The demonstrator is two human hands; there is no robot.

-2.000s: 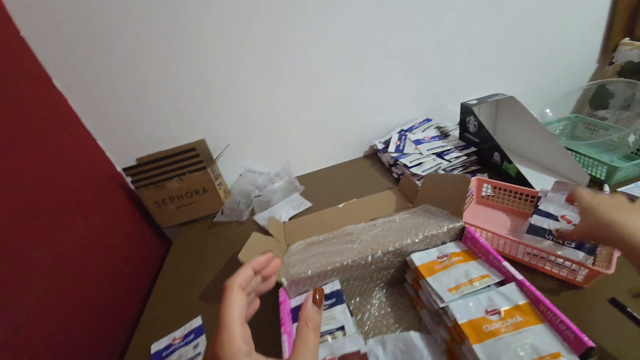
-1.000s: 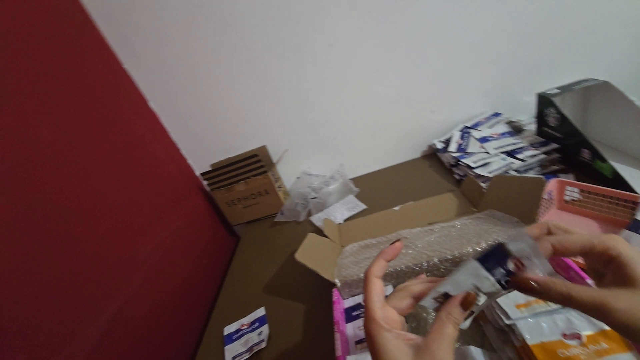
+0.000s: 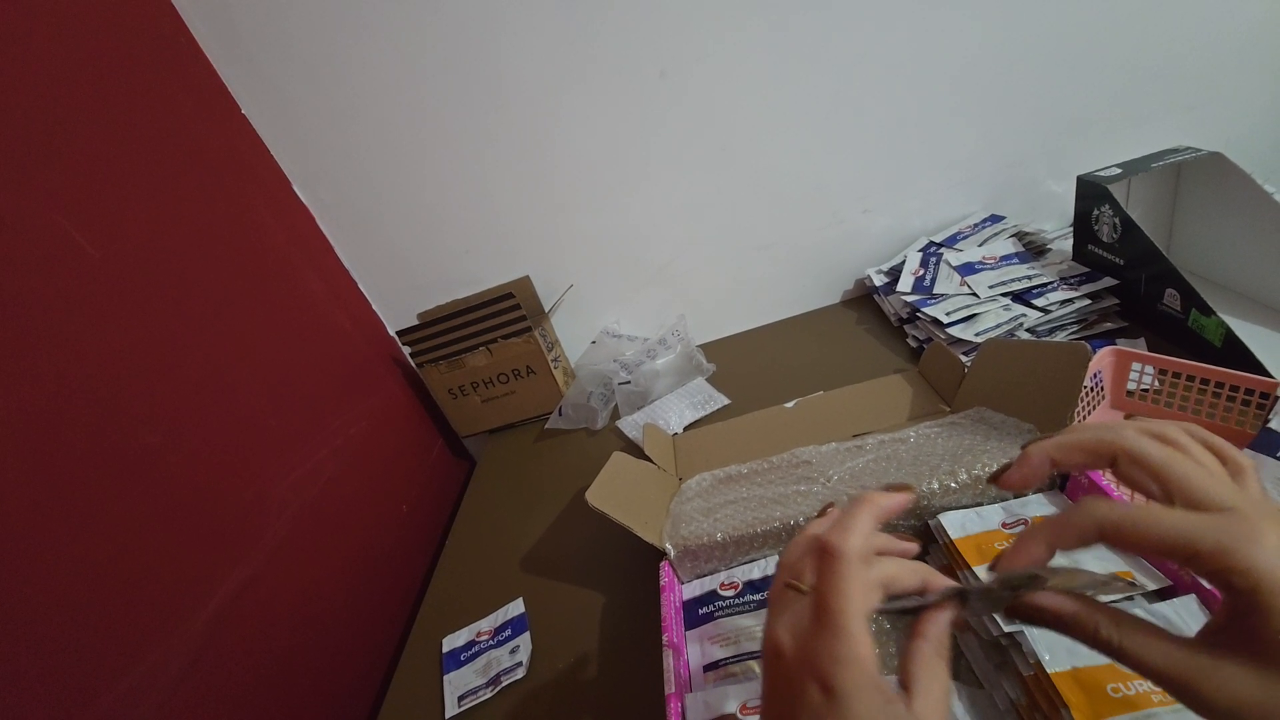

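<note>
My left hand (image 3: 860, 600) and my right hand (image 3: 1150, 540) pinch a thin sachet (image 3: 1000, 590) between them, seen almost edge-on and blurred, over an open cardboard box (image 3: 820, 420) with pink edges. Bubble wrap (image 3: 840, 490) lines its back. Inside, orange and white sachets (image 3: 1100, 670) are stacked at the right, partly hidden by my right hand. Blue and white multivitamin sachets (image 3: 720, 625) lie at the left beside my left hand. How many sachets my hands hold, I cannot tell.
One blue and white sachet (image 3: 486, 655) lies on the brown table (image 3: 540, 520). Behind stand a small cardboard box (image 3: 495, 370), plastic air pillows (image 3: 640, 370), a sachet pile (image 3: 990, 280), a black Starbucks carton (image 3: 1130, 240) and a pink basket (image 3: 1180, 390). Walls bound the left and back.
Two seconds ago my right hand was at a dark blue and white sachet in the pink basket and my left hand was empty. Now both hands are together over the box on a sachet.
</note>
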